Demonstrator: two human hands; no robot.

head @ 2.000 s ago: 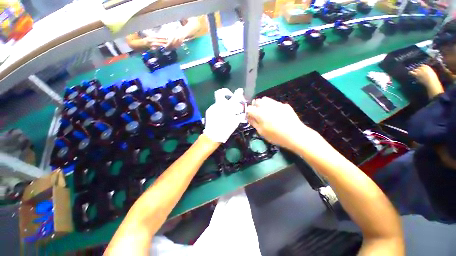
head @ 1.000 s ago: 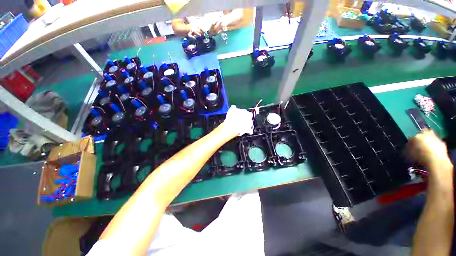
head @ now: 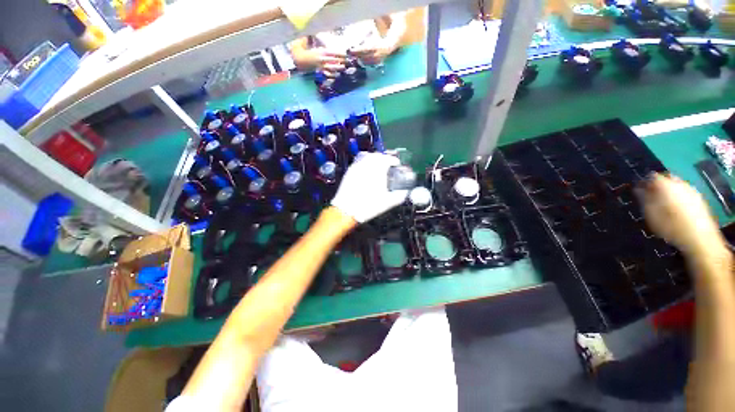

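Observation:
My left hand point(head: 367, 189), in a white glove, holds a silver disc point(head: 400, 178) over the back row of black housings. Two housings to its right hold silver discs with thin leads, one a fitted disc point(head: 466, 187). In the front row, a black housing point(head: 486, 238) shows a round green hole. My right hand point(head: 677, 211), bare and blurred, is over the right part of the large black parts tray point(head: 564, 193); whether it holds anything cannot be told.
Filled housings point(head: 292, 168) with blue cylinders stand on a blue mat at the left. A carton of blue cylinders point(head: 149, 290) is at the bench's left end. A metal post point(head: 504, 88) rises behind the housings. Another person's hands point(head: 322, 58) work opposite. A shoe point(head: 592, 351) shows below the tray.
The view has shifted, so the bench items sit further right than two seconds ago. My right hand has left my gloved hand and moved over the tray. A second disc now shows in the back row.

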